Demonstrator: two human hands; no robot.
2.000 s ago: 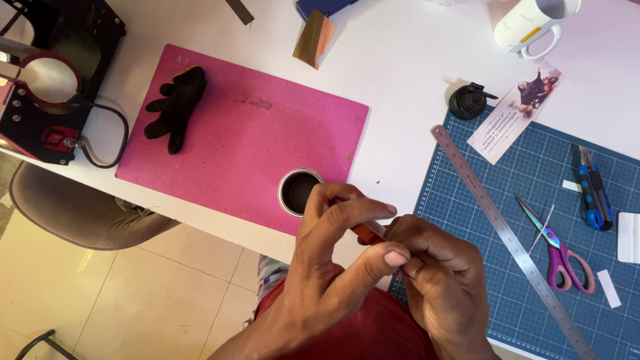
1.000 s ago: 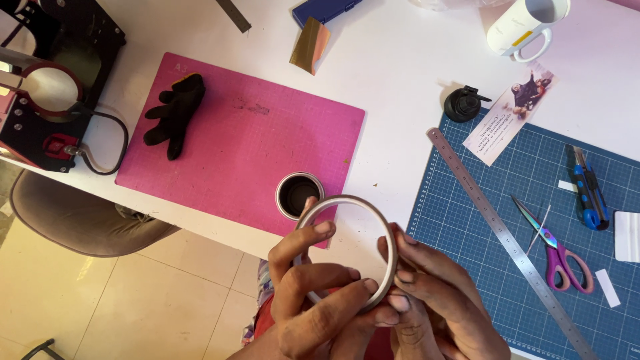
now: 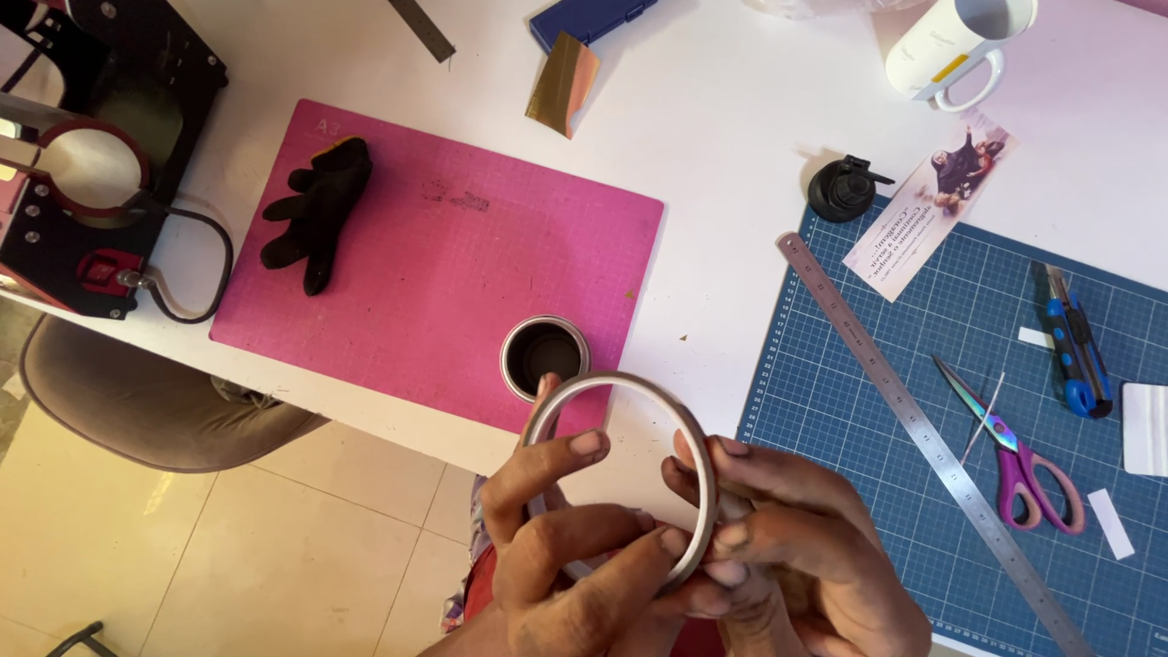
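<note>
A roll of narrow tape (image 3: pixel 686 415), seen as a thin ring with a white core, is held up near the table's front edge. My left hand (image 3: pixel 584 547) grips its left and lower side, with fingers through the ring. On its right rim are the fingers of my right hand (image 3: pixel 794 538). Just behind the roll, a dark-lined round container with a metal rim (image 3: pixel 505 360) stands on the pink cutting mat (image 3: pixel 438 292). A black glove (image 3: pixel 324 214) lies at that mat's left side.
A mug heat press (image 3: pixel 173 91) stands at left. On the blue cutting mat (image 3: pixel 849 392) lie a steel ruler (image 3: pixel 899 392), scissors (image 3: pixel 1013 447) and a utility knife (image 3: pixel 1077 351). Nearby are a printed strip (image 3: pixel 931 214), black lid (image 3: pixel 841 192) and white mug (image 3: pixel 940 50). A chair (image 3: pixel 137 401) is below.
Two seconds ago my hands were close together at a small orange-brown piece. The tape ring came into view between them one second ago and is still held there.
</note>
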